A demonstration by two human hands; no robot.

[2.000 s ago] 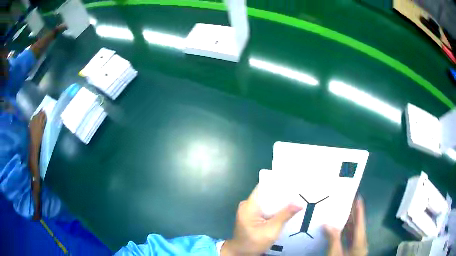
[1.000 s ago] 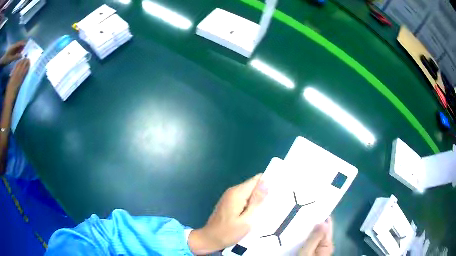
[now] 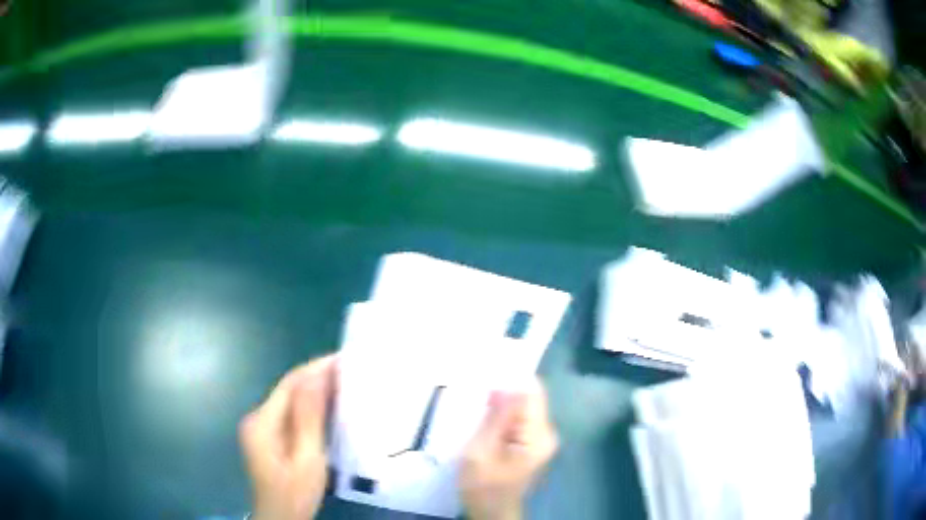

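Note:
A white insert card (image 3: pixel 447 305) with a small square hole near its upper right corner, a dark slit in the middle and another small hole at the lower left is held low in the centre of the view. My left hand (image 3: pixel 294 437) grips its left edge. My right hand (image 3: pixel 508 447) holds its right side, the fingers over the card's face. The picture is blurred, so the fingertips are not sharp.
A small pile of inserts (image 3: pixel 665 310) lies right of the card, with a larger stack of white sheets (image 3: pixel 731 437) nearer me. Open white boxes stand at back left (image 3: pixel 208 107) and back right (image 3: pixel 675 178). Tools lie at the far right; part of a person shows at the right edge.
The view has swung right, so the boxes and piles sit further left and more stacks show. The card stays in both hands, and my right hand now lies more over its face.

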